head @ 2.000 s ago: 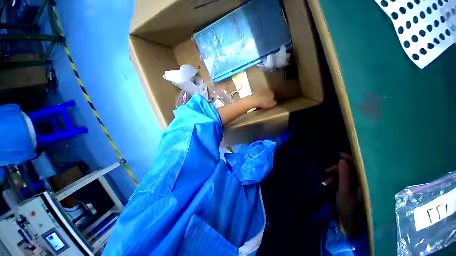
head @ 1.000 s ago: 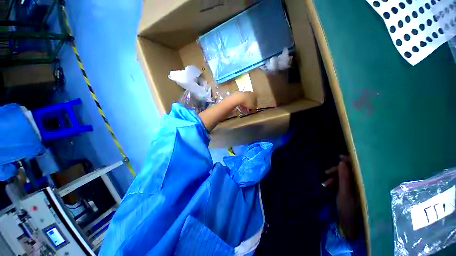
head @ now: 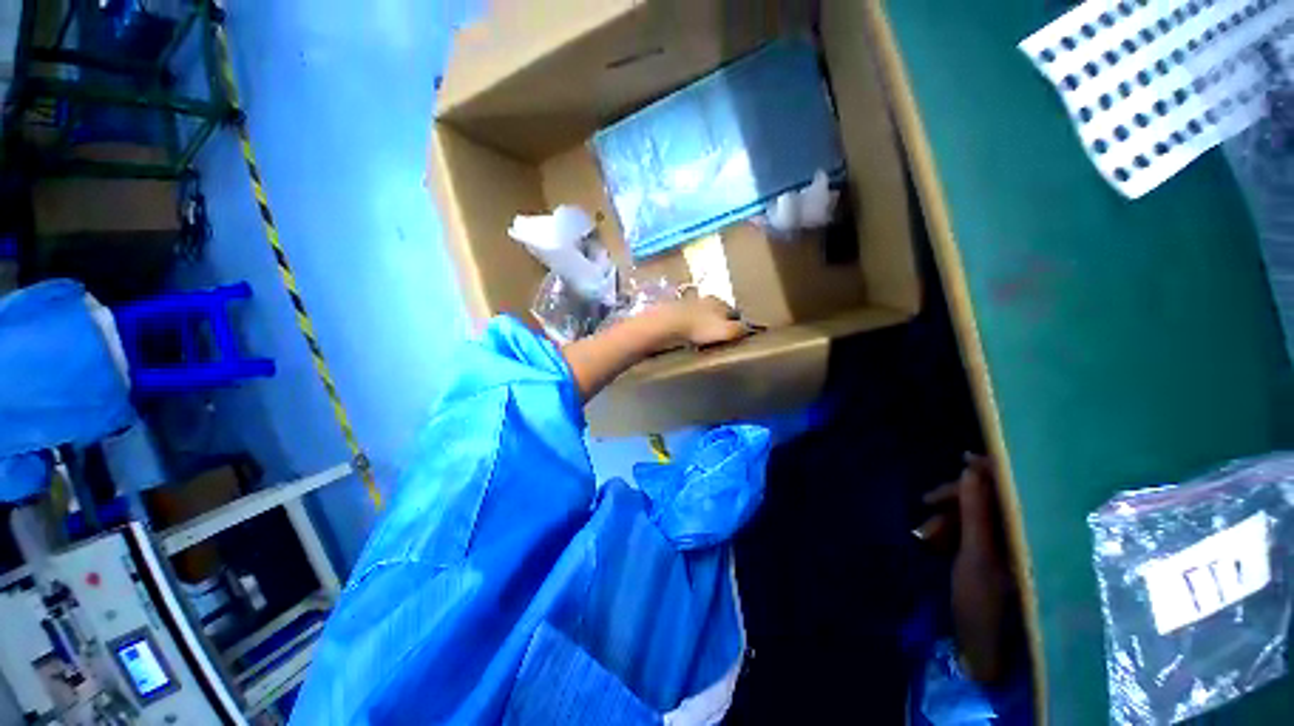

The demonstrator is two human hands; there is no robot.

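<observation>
My left hand (head: 703,324) reaches into an open cardboard carton (head: 490,213), low over its near wall. Its fingers are bent down beside crinkled clear bags (head: 575,305), and a thin dark line shows at the fingertips. Whether it holds anything cannot be told. A pale blue flat pack (head: 695,163) and crumpled white pieces (head: 568,244) lie inside the carton. My right hand (head: 976,546) is in shadow beside the bench edge, fingers somewhat apart, nothing visible in it.
The green bench (head: 1093,341) at right bears a white sheet of black dots (head: 1135,85) and a labelled clear zip bag (head: 1199,582). A blue stool (head: 192,338), machine (head: 100,638) and blue-clothed person (head: 57,376) are at left.
My left hand has moved back from the carton's near right part towards the clear bags, then slightly right again. The view has shifted a little. My right hand stays by the bench edge.
</observation>
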